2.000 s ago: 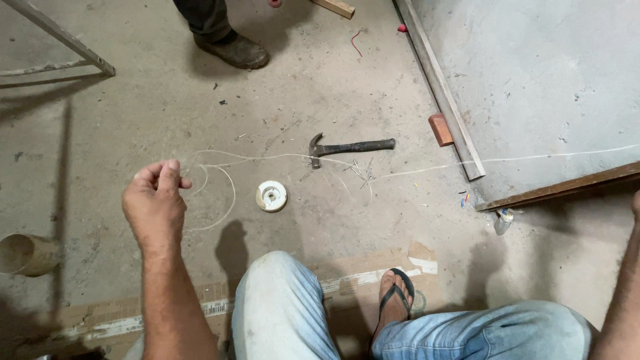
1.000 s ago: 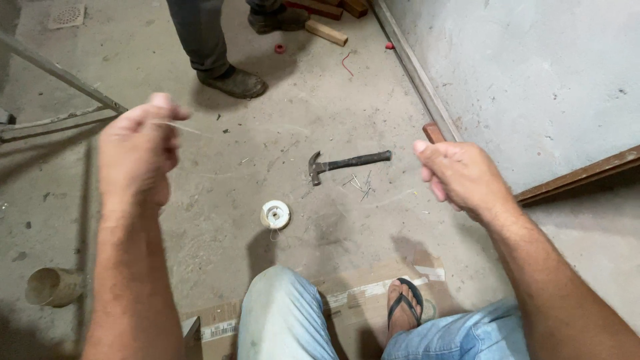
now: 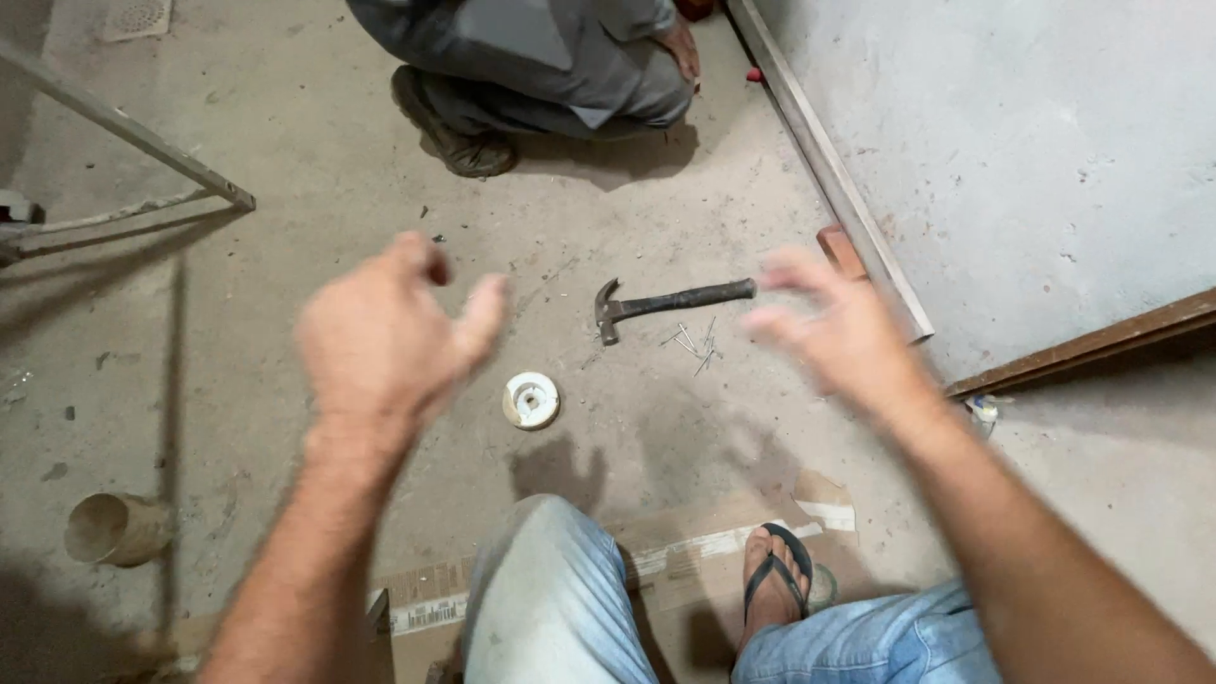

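Both hands are raised above the concrete floor and blurred. My left hand has its thumb and fingers apart, with nothing visible in it. My right hand is also spread, near the handle end of a claw hammer that lies on the floor. Several loose nails lie below the hammer handle. A round white spool rests on the floor between my hands, nearer the left one. No line can be made out between the hands.
A person in grey crouches ahead. A wooden strip runs along the wall, beside a reddish block. At left are a metal frame leg and a tube-like container. Flattened cardboard lies by my sandalled foot.
The other person has gone from standing to crouching. A thin line showed at my left hand one second ago and cannot be seen there now. Both hands have opened.
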